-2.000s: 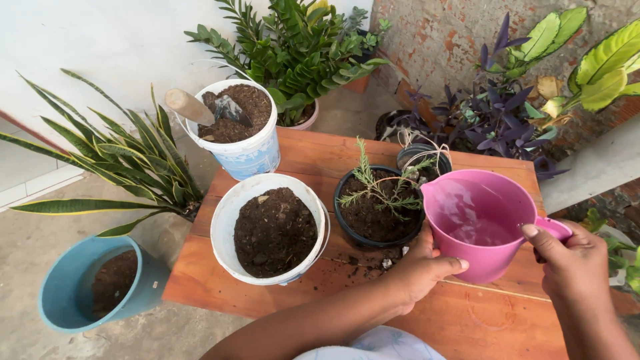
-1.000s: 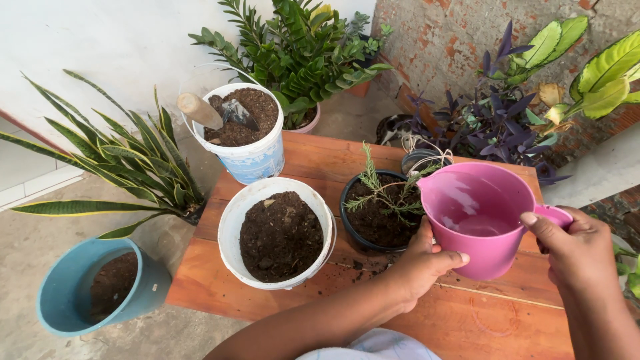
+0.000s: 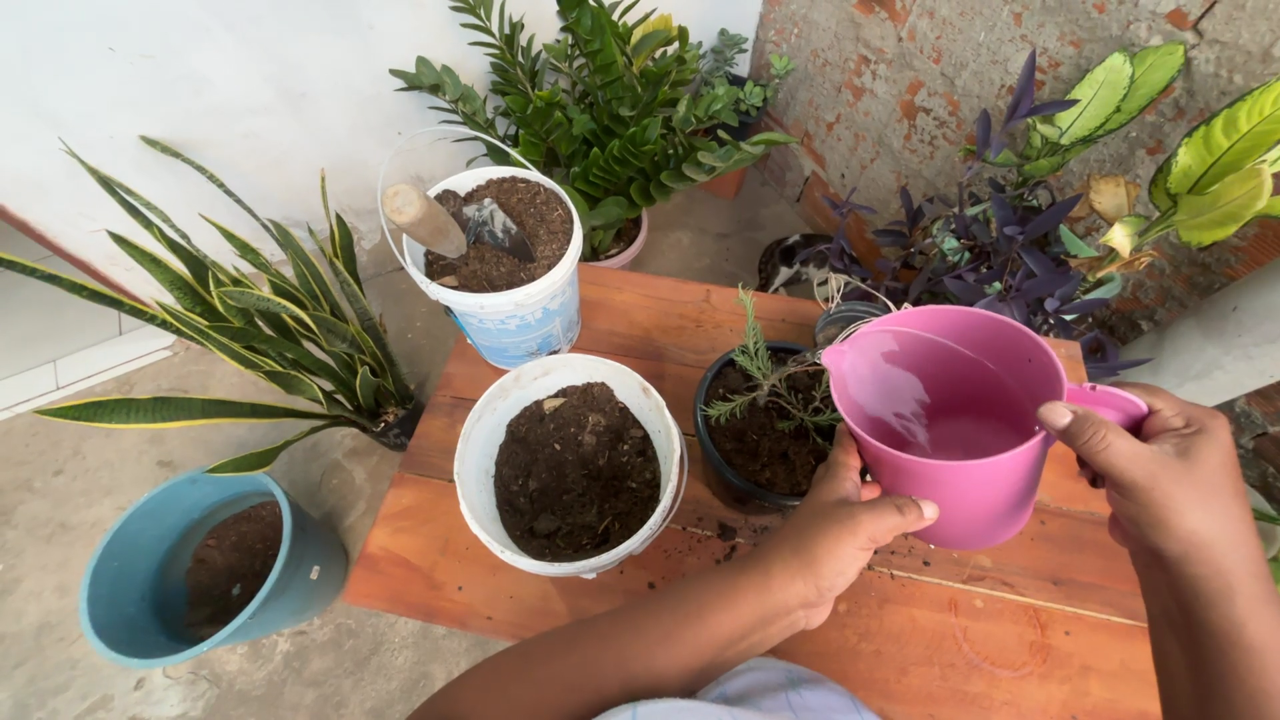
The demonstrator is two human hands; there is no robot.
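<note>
A pink plastic pitcher (image 3: 965, 480) is held above the right part of the wooden table, tilted with its spout toward the left. My right hand (image 3: 1150, 460) grips its handle, thumb on the rim. My left hand (image 3: 850, 525) steadies the pitcher's lower left side. Below the spout stands a dark pot (image 3: 735, 485) with soil and a small needle-leaved plant (image 3: 765, 385). Whether water leaves the spout is hard to tell. Left of the pot is a white bucket (image 3: 480, 490) holding dark soil (image 3: 578, 470).
Another white bucket (image 3: 525, 320), at the table's back left, holds soil and a wooden-handled trowel (image 3: 425, 220). A blue bucket (image 3: 310, 570) and a snake plant (image 3: 290, 330) stand on the floor at left. Leafy plants (image 3: 620, 110) and purple-leaved plants (image 3: 1010, 240) are behind the wooden table (image 3: 1000, 650). Soil crumbs lie near the pots.
</note>
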